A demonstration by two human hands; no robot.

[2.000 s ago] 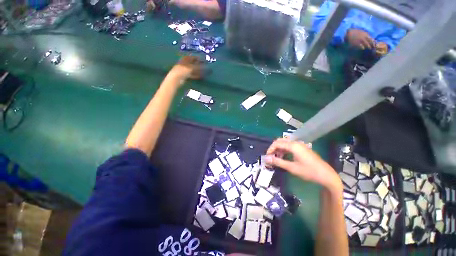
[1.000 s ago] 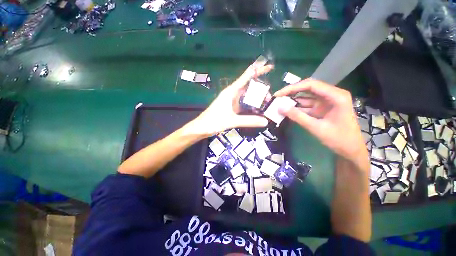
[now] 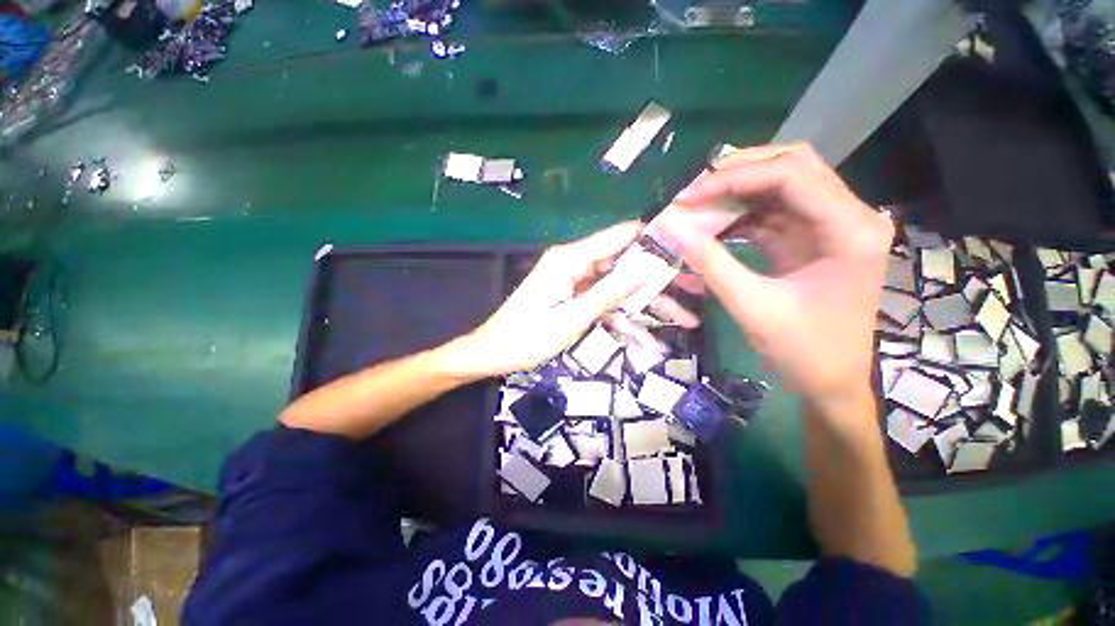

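My left hand [image 3: 550, 306] and my right hand [image 3: 801, 251] are together above the divided parts tray [image 3: 397, 254]. Both hold one display module [image 3: 646, 272], slanting up to the right, with a dark strip at its middle. My left fingers are on its lower panel, my right thumb and fingers on its upper part, which they partly hide. Single panels [image 3: 589, 399] are heaped in the tray's right compartment below my hands, with dark and bluish pieces at the heap's right edge.
Two display modules lie on the green bench beyond the tray, one at left [image 3: 481, 169] and one nearer the middle [image 3: 636, 136]. A slanting grey upright [image 3: 874, 80] stands at right. Neighbouring parts trays with panels [image 3: 960, 349] are at far right. Small loose parts [image 3: 410, 18] lie at the far side.
The two panels between my hands now form one slanted line, and my hands are closer together. The module beyond them on the bench is uncovered. The view has shifted slightly.
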